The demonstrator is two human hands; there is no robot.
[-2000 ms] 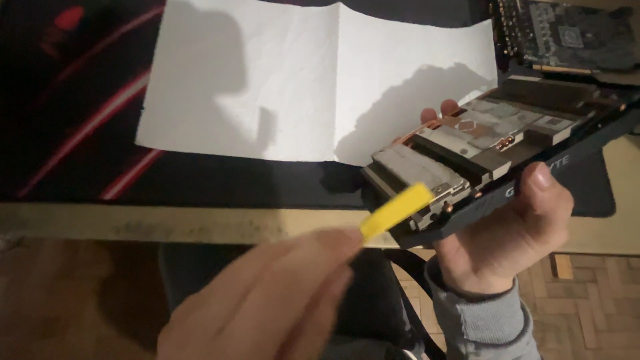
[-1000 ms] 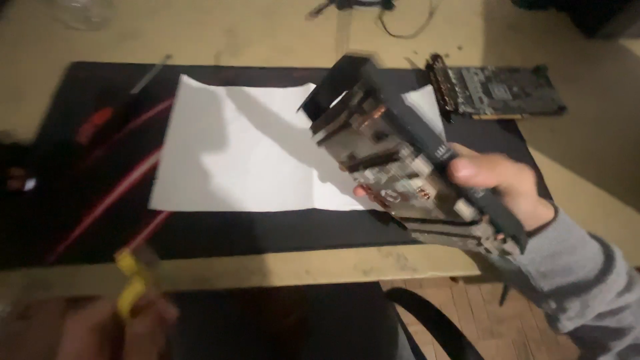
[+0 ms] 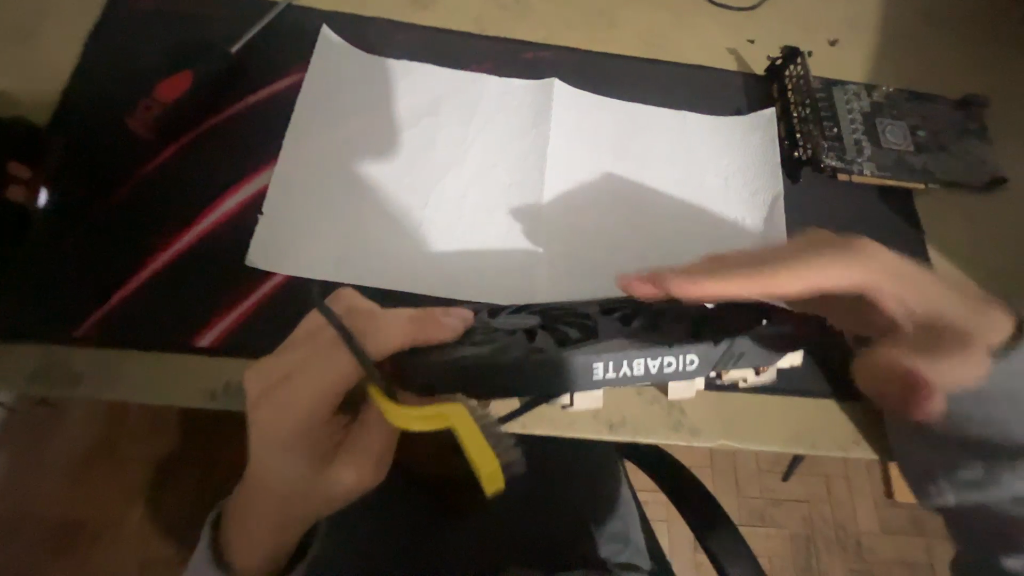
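My left hand (image 3: pixel 320 400) grips the left end of a black graphics card cooler (image 3: pixel 560 352), thumb over its fan side. The cooler has fans on top, Gigabyte lettering on its side and pale pads or metal underneath. The same hand also holds a bent yellow tool (image 3: pixel 432 418) with a thin black handle, apparently a brush with blurred bristles. My right hand (image 3: pixel 840 296) is blurred above the cooler's right end, fingers extended and thumb apart; contact cannot be told. Behind the cooler, a creased white paper sheet (image 3: pixel 456 160) lies on a black and red desk mat (image 3: pixel 184 240).
A bare graphics card circuit board (image 3: pixel 896 136) with a metal bracket lies at the right, partly on the mat. A screwdriver (image 3: pixel 192 80) lies at the upper left. The table's front edge (image 3: pixel 696 428) runs below the cooler, and a cable (image 3: pixel 736 4) shows at the top.
The cooler has turned fan side up and come nearer the table's front edge. My left hand has moved right and taken hold of it, keeping the yellow tool. My right hand has loosened its hold.
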